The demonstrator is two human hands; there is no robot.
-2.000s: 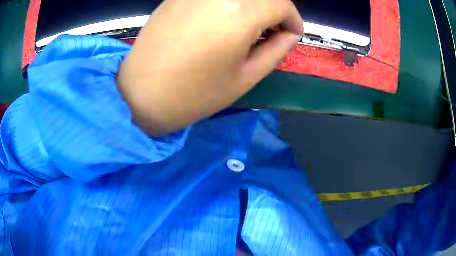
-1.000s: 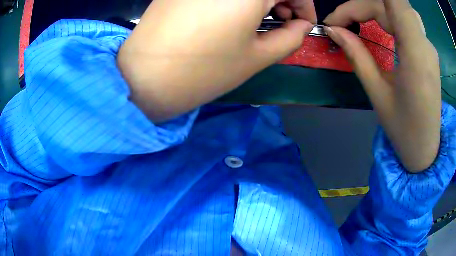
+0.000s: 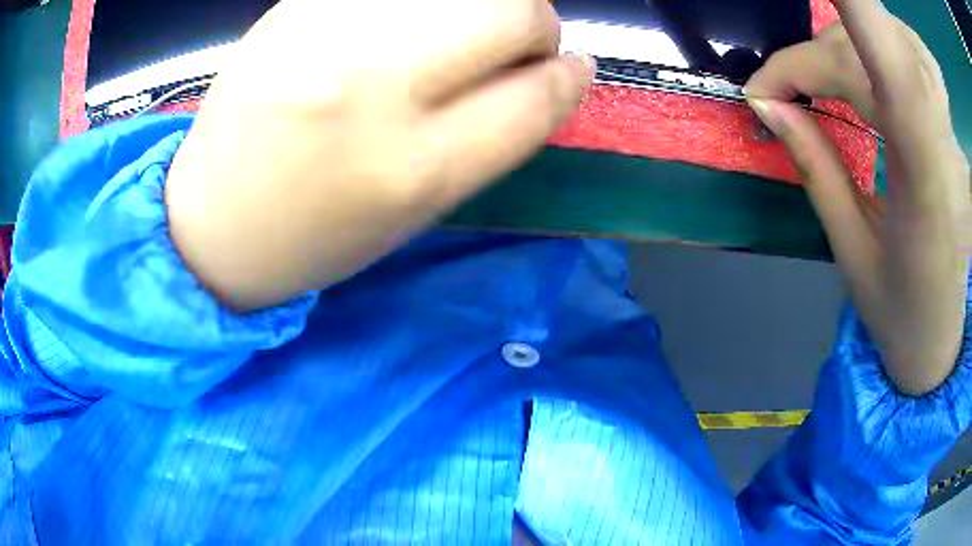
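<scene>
A glossy black laptop screen [image 3: 160,37] lies in an orange-red foam tray [image 3: 661,126], its top cut off by the picture's edge. My left hand [image 3: 394,139] is over the screen's lower edge, thumb and fingertips close together near the middle; whether they pinch anything is hidden. My right hand [image 3: 853,139] has thumb and forefinger pinched on a thin dark cable [image 3: 842,115] at the screen's lower right corner. The cable trails right over the foam. A thin pale wire [image 3: 171,94] curves at the lower left corner.
The green bench [image 3: 640,203] has its front edge close to my blue smock. Below it is grey floor with a yellow marking [image 3: 751,419]. A dark strip with a pale edge shows at the top right corner.
My right hand has come in from the right and is at the screen's edge. My left hand was beside it a second ago and has moved left along the edge.
</scene>
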